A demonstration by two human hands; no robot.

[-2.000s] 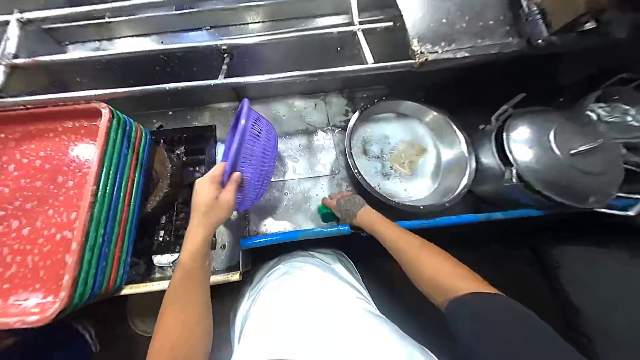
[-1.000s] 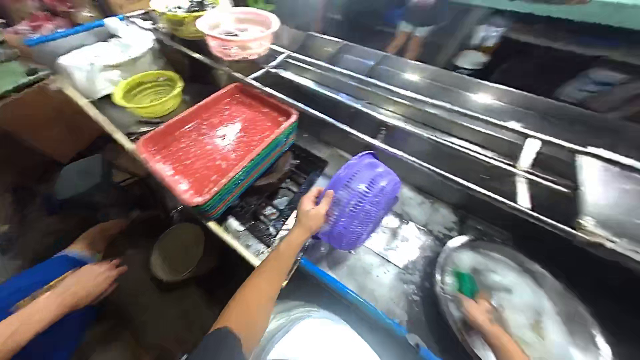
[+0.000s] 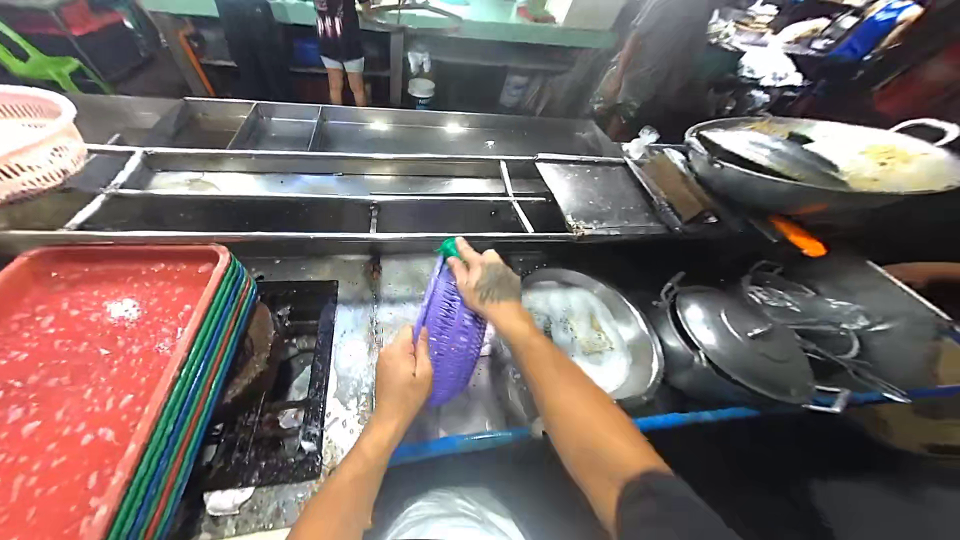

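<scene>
My left hand (image 3: pixel 403 373) grips the near rim of a purple plastic basket (image 3: pixel 454 337), which is tipped on its side above the wet metal counter. At the basket's far end, my right hand (image 3: pixel 484 276) presses a green scouring pad (image 3: pixel 450 248) against the rim. Just right of the basket sits a round metal basin (image 3: pixel 646 352) with soapy, foamy water and something brownish in it. My right forearm crosses in front of the basin's left side.
Stacked red, green and blue trays (image 3: pixel 217 300) stand at left beside a black gas burner (image 3: pixel 322 390). A lidded pot (image 3: pixel 739 337) is right of the basin. Behind are metal compartments (image 3: pixel 300 236), a pink basket (image 3: pixel 45 150) and a large wok (image 3: pixel 795 184). People stand farther back.
My right hand has come out of the basin with the green pad and is now at the purple basket's far rim. The left hand still holds the basket. The view has swung considerably.
</scene>
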